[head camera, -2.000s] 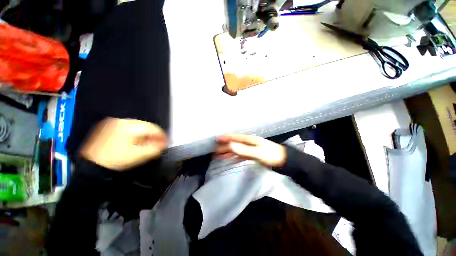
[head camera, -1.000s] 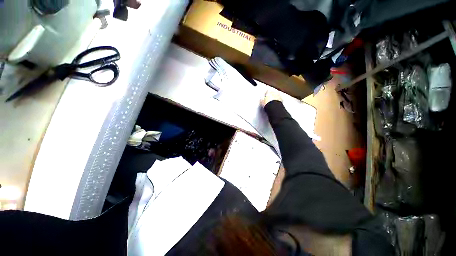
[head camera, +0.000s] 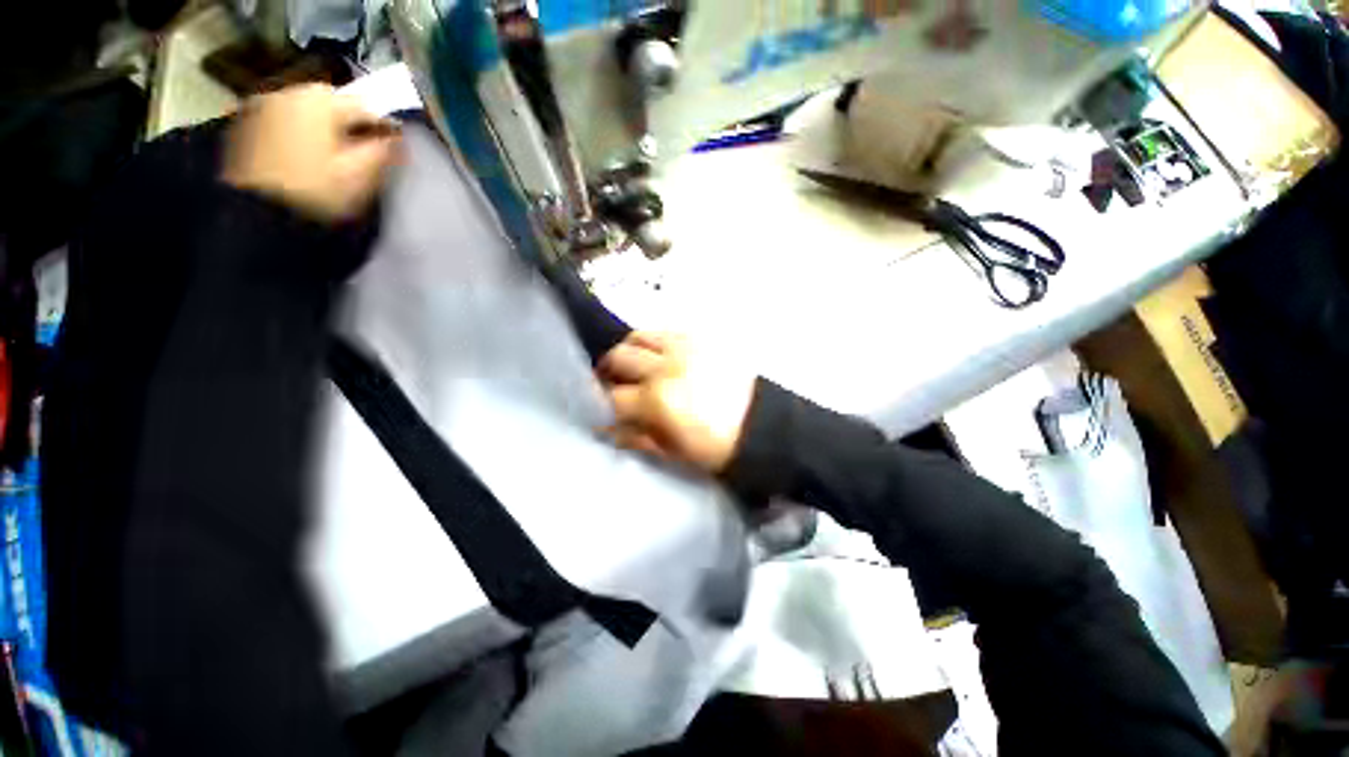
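Note:
A pale grey fabric panel (head camera: 459, 281) lies over the table left of the needle, its lower part hanging over the front edge. A black fabric strip (head camera: 451, 510) runs slanting beside it. My left hand (head camera: 308, 153), blurred, pinches the panel's far end at the upper left. My right hand (head camera: 669, 402) grips the panel's right edge near the front of the presser foot (head camera: 589, 237), where a dark piece of cloth runs toward the foot. The sewing machine head (head camera: 799, 52) is white and blue. My right fingertips are partly hidden by the cloth.
Black shears (head camera: 991, 244) lie right of the needle, with a small blue-purple stick (head camera: 740, 138) behind it. Pale cut pieces (head camera: 1110, 488) are stacked low at right, beside a cardboard box (head camera: 1195, 348). Loose pale folds (head camera: 829, 629) lie below the table edge.
The view has swung back from the right-hand pile to the machine. My right hand has left the pile and now holds the panel by the needle. My left hand is now in view, holding its far end.

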